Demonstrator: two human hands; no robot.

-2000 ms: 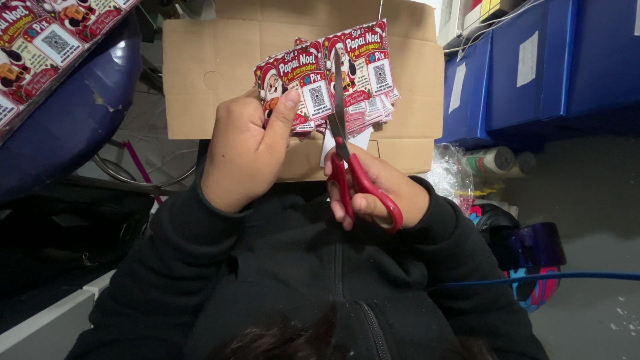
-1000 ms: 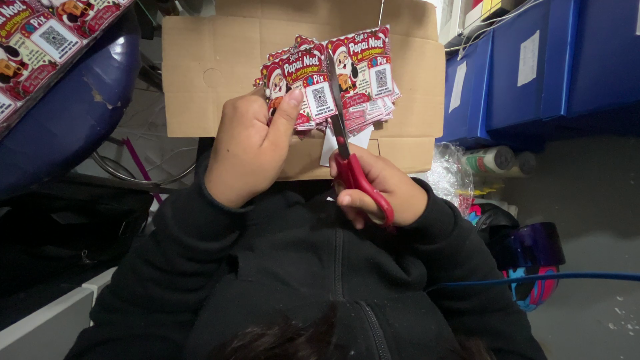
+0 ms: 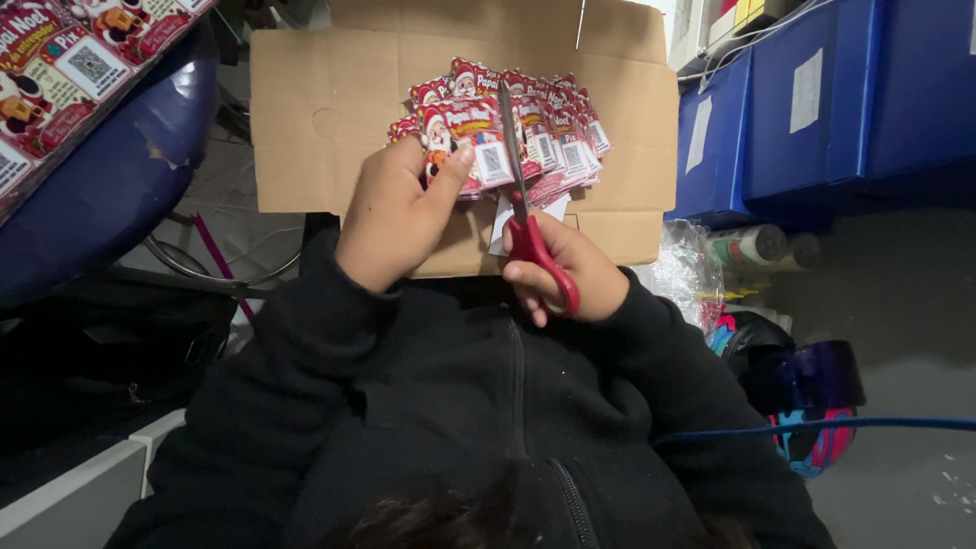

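My left hand (image 3: 404, 206) grips a printed Santa card (image 3: 467, 145) between thumb and fingers. A pair of red-handled scissors (image 3: 534, 248) is in my right hand (image 3: 572, 271), its blades pointing up along the card's right edge and looking nearly closed. Beneath and to the right of the held card lies a loose pile of similar red cards (image 3: 576, 152), bearing print and square codes. The pile rests on a flattened cardboard box (image 3: 328, 168). A piece of white paper (image 3: 499, 229) shows under the pile, partly hidden by my right hand.
Uncut printed sheets (image 3: 84, 69) lie on a round blue seat (image 3: 164, 168) at the left. Blue boxes (image 3: 778, 130) stand at the right, above clear plastic wrap (image 3: 686, 267) and bottles (image 3: 751, 245). A blue cable (image 3: 839, 422) crosses the lower right.
The two adjoining cards seen at the scissors earlier have given way to a single card in my left hand, with more of the pile showing. The scissors stay in my right hand.
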